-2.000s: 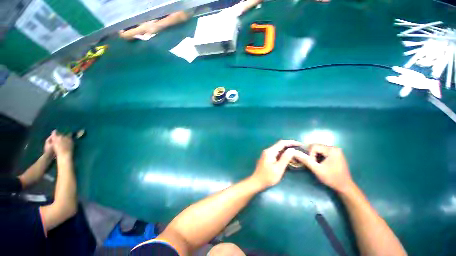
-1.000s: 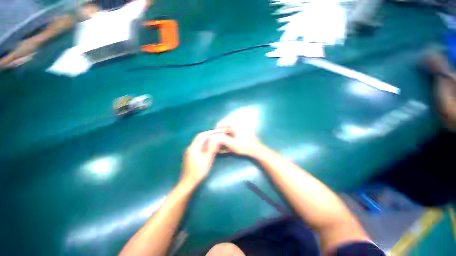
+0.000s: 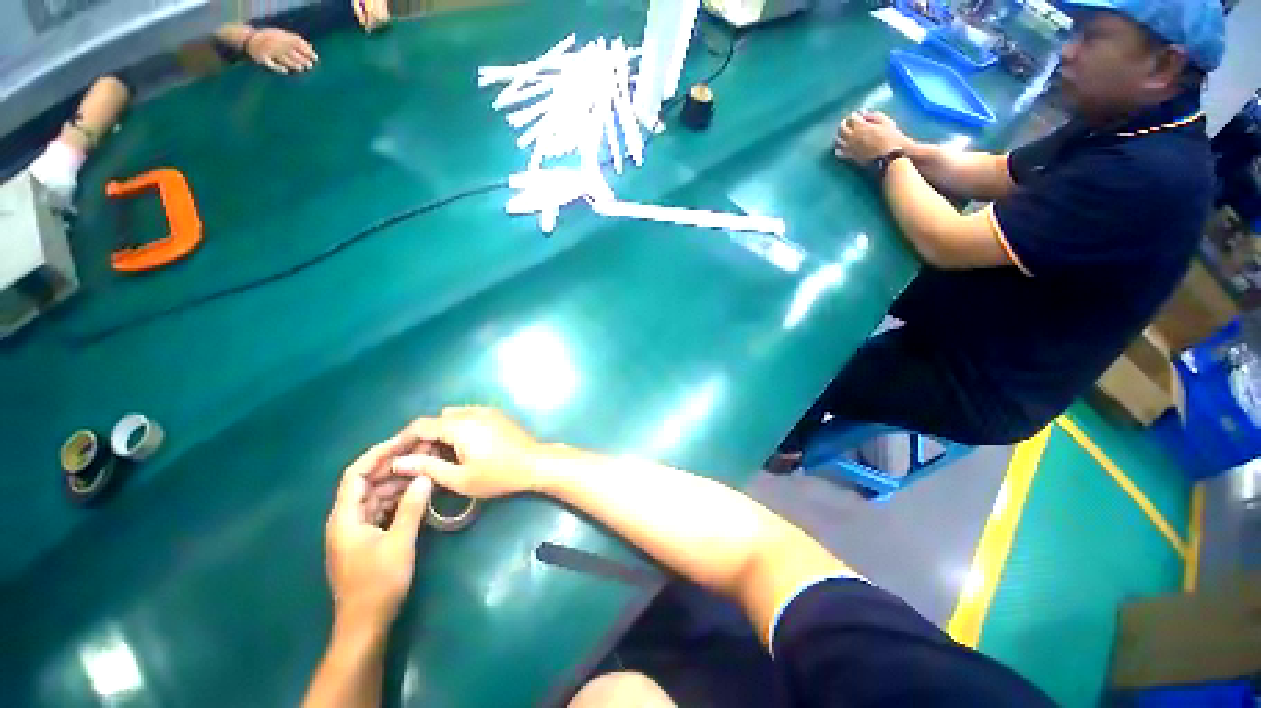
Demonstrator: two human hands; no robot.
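My left hand and my right hand meet over the green bench, left of the middle of the view. Between them they hold a small tape roll with a dark ring and a brownish edge. Fingers of both hands hide much of the roll. Its lower rim shows below my right hand. A black flat strip lies on the bench to the right of the roll, near the edge.
Spare rolls stand at left beside a white ring. An orange C-shaped tool, white box and black cable lie farther back. White strips are piled beyond. A person sits at right; others' hands show far left.
The view has swung to the right, so the bench items sit farther left and the seated person at right shows clearly. Both hands stay together at the roll.
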